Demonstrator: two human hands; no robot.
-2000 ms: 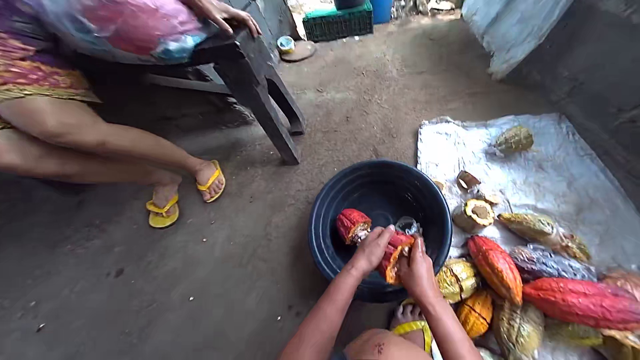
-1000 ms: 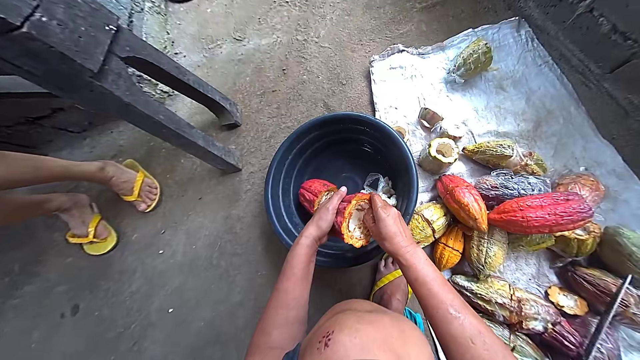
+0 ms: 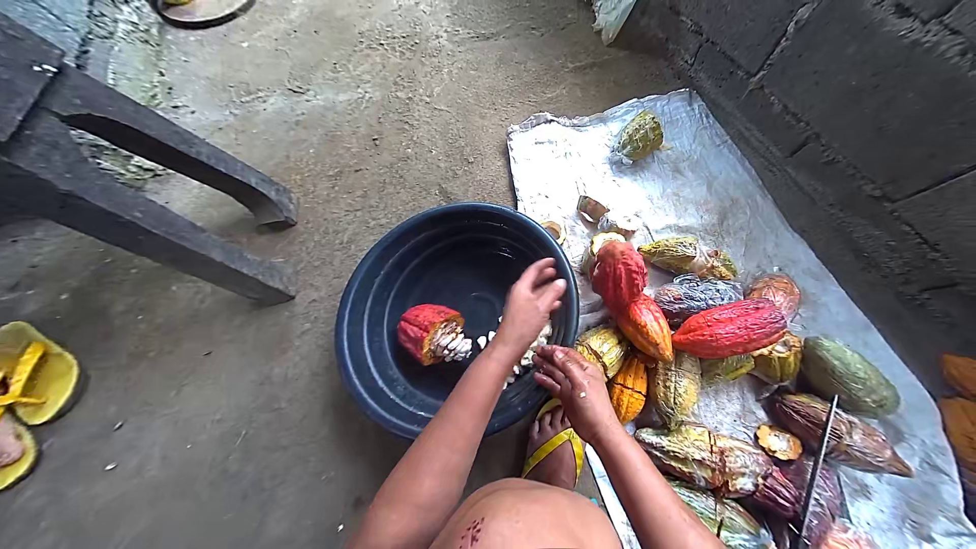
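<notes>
A dark plastic basin [image 3: 366,381] stands on the floor before me. My left hand [image 3: 531,309] is above its right side, fingers apart, holding nothing. My right hand [image 3: 573,381] is just below it at the basin's right rim, fingers loosely spread, with a small pale bit stuck on its back. On the left inside the basin lies a cut red cacao pod half [image 3: 423,332], its white pulpy beans [image 3: 452,341] sticking out. More white beans [image 3: 537,347] lie partly hidden beneath my hands. Outside the rim, a red cacao pod piece [image 3: 618,274] rests on the pile, against an orange-red pod [image 3: 646,328].
A silvery sheet [image 3: 709,175] on the right carries several whole and cut cacao pods and a long blade [image 3: 820,465]. A block wall [image 3: 877,114] runs behind it. A dark bench or table leg [image 3: 175,236] stands left. A sandaled foot [image 3: 560,450] is beside the basin.
Both hands have let go of the red pod pieces they held. One piece now lies in the basin with beans exposed; a red piece is now on the pile at right.
</notes>
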